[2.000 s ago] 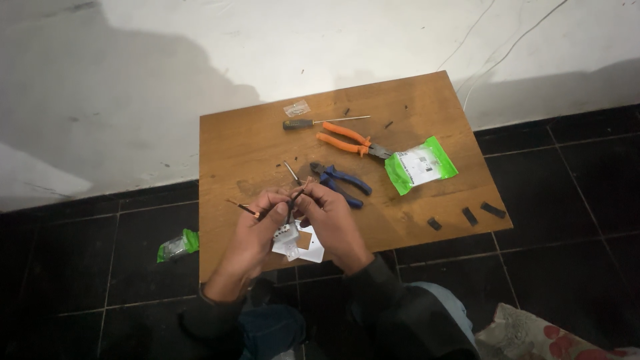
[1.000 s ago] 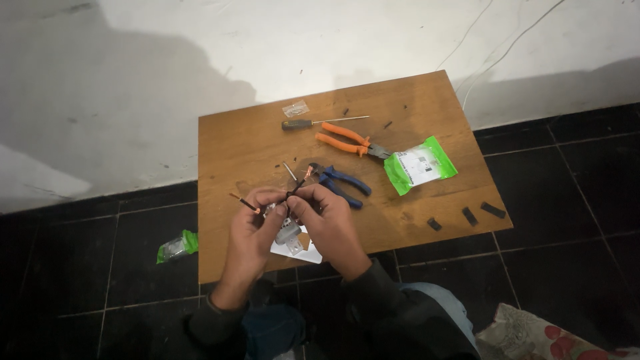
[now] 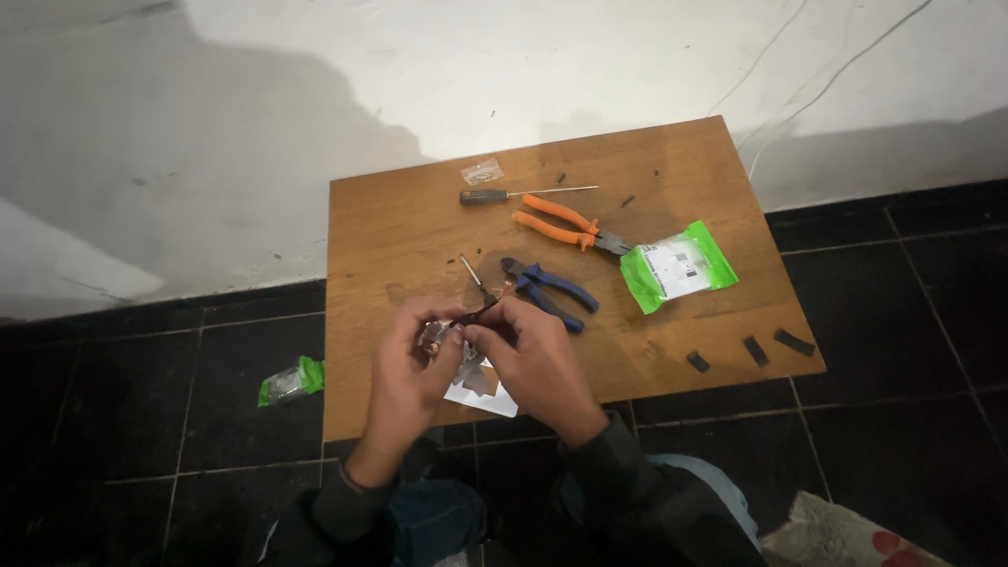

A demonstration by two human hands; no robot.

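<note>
My left hand (image 3: pixel 411 358) and my right hand (image 3: pixel 535 358) meet over the near left part of the wooden table (image 3: pixel 630 346). Between their fingertips is a dark wire (image 3: pixel 472 317), with bare copper strands (image 3: pixel 504 288) beyond the right fingers. The left fingers also hold a pale electrical part (image 3: pixel 431 337), partly hidden, with copper showing at it. Under the hands lies a white plate with a square opening (image 3: pixel 487 400). A small screwdriver (image 3: pixel 472 270) lies just past the fingertips. Blue-handled diagonal cutters (image 3: pixel 551 291) rest beside my right hand.
Orange-handled pliers (image 3: pixel 563 224) touch a green and white packet (image 3: pixel 679 268). Behind them lie a longer screwdriver (image 3: pixel 488 197) and a small clear bag (image 3: pixel 482 172). Several black pieces (image 3: pixel 755 351) lie near the right edge. Another green packet (image 3: pixel 291 381) is on the tiled floor.
The dark wire with a copper end that stuck out left of my left hand no longer shows there. My hands stay close together over the same part of the table.
</note>
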